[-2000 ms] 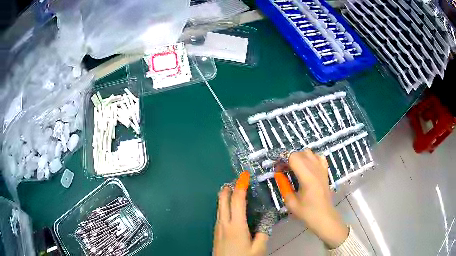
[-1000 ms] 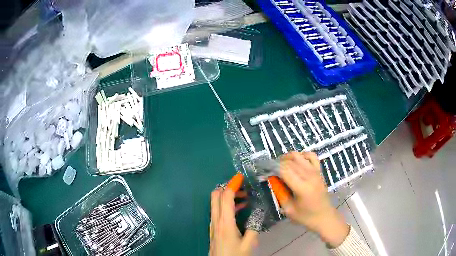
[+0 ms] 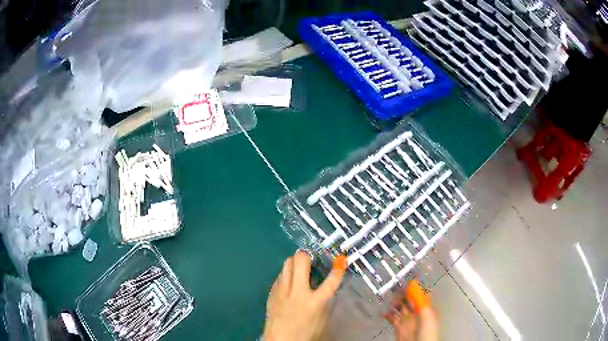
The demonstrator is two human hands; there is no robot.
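Note:
The clear blister tray [image 3: 292, 212] lies at the centre right with rows of white-ended metal rods. My left hand [image 3: 300, 296] is at its lower left corner, with an orange-covered fingertip against or just over the edge. Whether it grips the tray or a part is unclear. My right hand [image 3: 419, 316] is blurred and partly cut off by the bottom edge. It is below the tray's near edge, apart from my left hand, with an orange finger cot showing. I cannot make out anything in it.
A clear box of metal rods [image 3: 143, 303] stands lower left, with a box of white strips [image 3: 148, 193] behind it. A bag of white parts [image 3: 57, 193] lies far left. A blue tray [image 3: 400, 105], stacked grey trays [image 3: 487, 53] and a red stool [image 3: 550, 166] are right.
My right hand has left the tray's rows and moved down towards me. My left hand has come to the tray's corner. The whole view has shifted and turned slightly.

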